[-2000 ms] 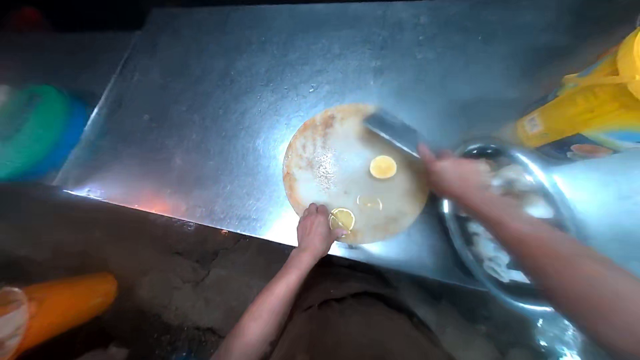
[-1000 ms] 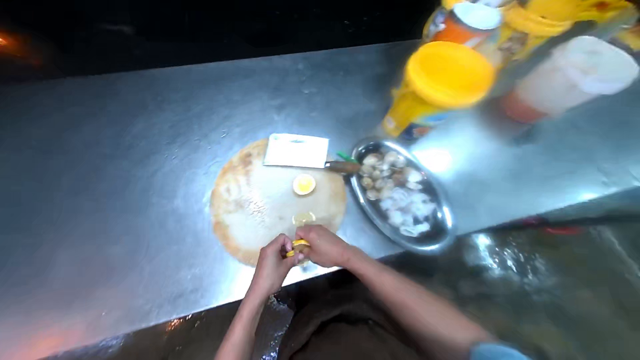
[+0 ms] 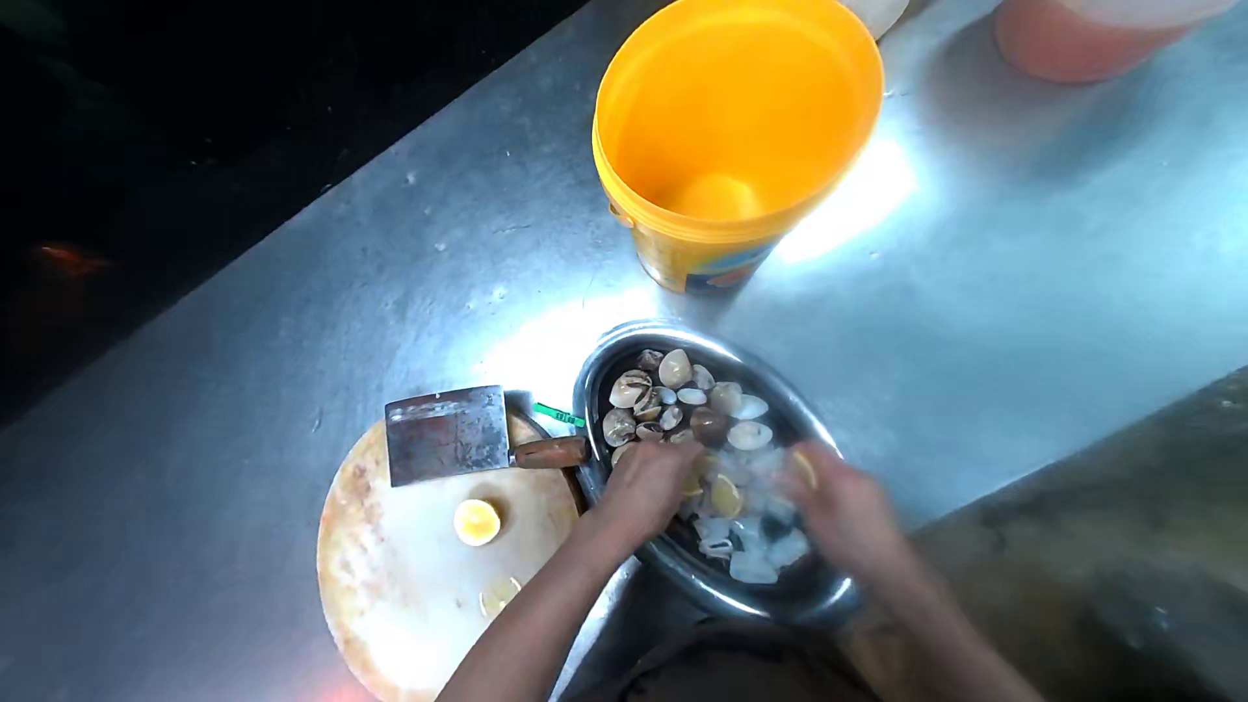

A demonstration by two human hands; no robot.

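Observation:
My left hand (image 3: 651,487) reaches into an oval steel bowl (image 3: 824,429), beside a lemon slice (image 3: 694,485); whether its fingers grip it is unclear. My right hand (image 3: 843,502), blurred, is over the bowl's right side with a lemon slice (image 3: 805,469) at its fingers. Clams (image 3: 675,369) fill the bowl's upper part and ice (image 3: 756,565) its lower part, with another lemon slice (image 3: 725,496) on the ice. On the round cutting board (image 3: 409,585) a cleaver (image 3: 448,435) lies flat, its handle toward the bowl. A cut lemon piece (image 3: 477,522) and a thin slice (image 3: 499,596) are also on the board.
An open yellow plastic bucket (image 3: 736,117) stands on the steel table (image 3: 468,253) beyond the bowl. A container with reddish contents (image 3: 1058,44) is at the top right. A green strip bearing writing (image 3: 559,414) lies between cleaver and bowl. The table's near edge runs at the lower right.
Both hands have moved from the board's near edge to the bowl. Lemon slices now lie on the ice. The cleaver, in my right hand two seconds ago, was put down. The view has shifted right.

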